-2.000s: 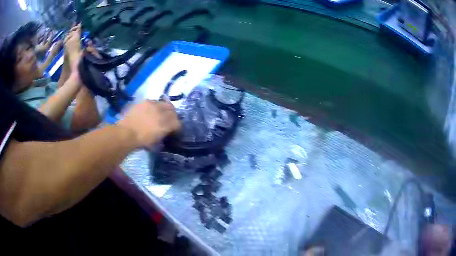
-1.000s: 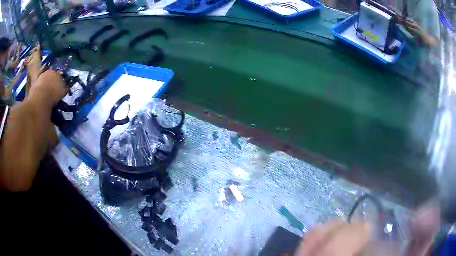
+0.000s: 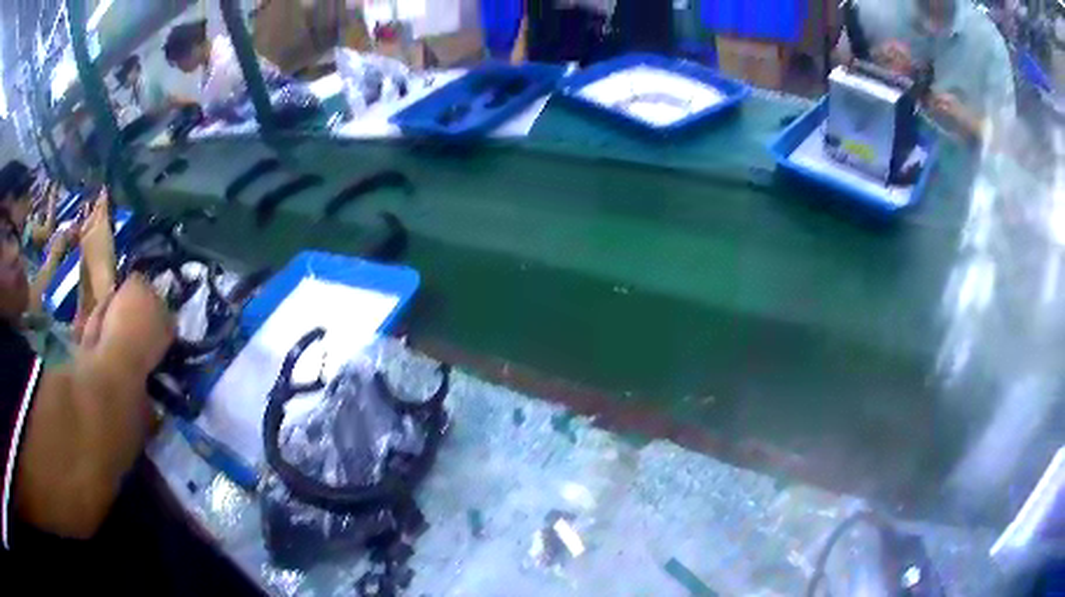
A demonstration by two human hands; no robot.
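Neither of my hands shows in the head view. The nearest thing before me is a black C-shaped headband [image 3: 350,496], lying around a crinkled clear plastic bag [image 3: 356,426] with dark parts. Small black squares [image 3: 391,566] lie in front of it, cut off by the lower edge. A small white piece [image 3: 568,536] lies on the silvery sheeting. A green strip [image 3: 689,576] is at the lower edge. A thin dark cord [image 3: 832,539] loops at the lower right, blurred.
A blue tray [image 3: 403,280] with white liner stands behind the bag. The green conveyor [image 3: 561,268] carries several headbands at left. A person's arm [image 3: 88,420] reaches in from the left. Across the belt are blue trays, one with a silver-black boxed unit [image 3: 867,123], and people.
The view has tilted up, so bench things sit lower and more of the far side shows. The blurred fingers at the lower right are out of the picture. The screw plate has left view.
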